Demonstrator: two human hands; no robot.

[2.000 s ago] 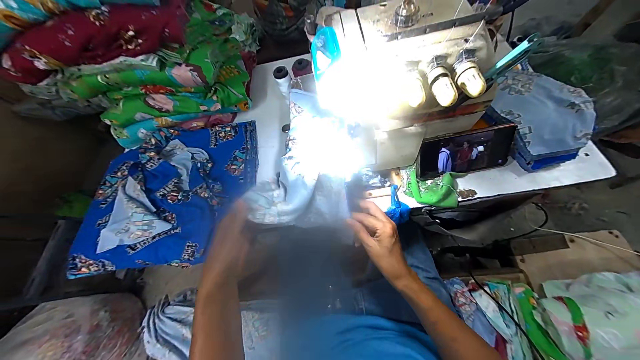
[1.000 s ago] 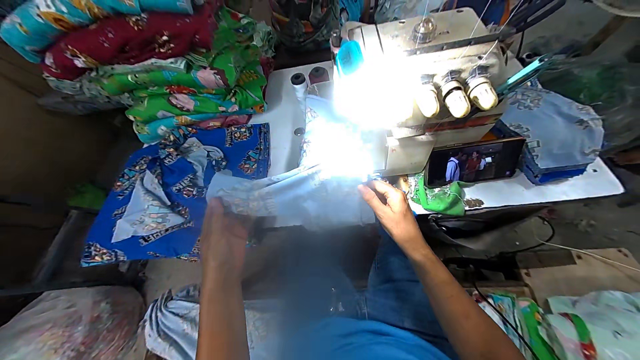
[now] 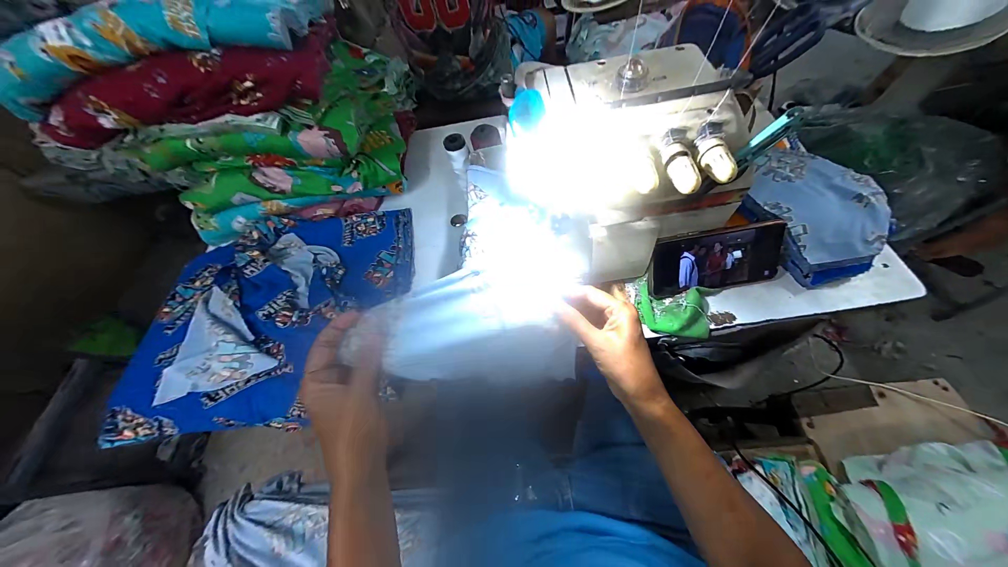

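A light blue piece of printed fabric (image 3: pixel 472 339) lies stretched in front of an overlock-type sewing machine (image 3: pixel 630 157), its upper part under the glare of a very bright lamp. My left hand (image 3: pixel 346 370), somewhat blurred, grips the fabric's left edge off the table's front. At the fabric's right side, my right hand (image 3: pixel 610 327) pinches it between thumb and fingers, close below the glare. The needle and presser foot are hidden by that glare. Blue printed fabric (image 3: pixel 315 276) with paler pieces on it lies to the left.
Folded printed fabrics (image 3: pixel 268 142) are piled at the back left. Thread spools (image 3: pixel 457 150) stand behind the work. A phone (image 3: pixel 717 258) showing a video leans by the machine, with green cloth (image 3: pixel 676 313) beside it and stacked light blue pieces (image 3: pixel 819 213) at right. Bagged fabric (image 3: pixel 929 488) lies below.
Two seconds ago the light blue fabric was bunched between my hands; now it is spread out flatter. Both hands remain at its edges.
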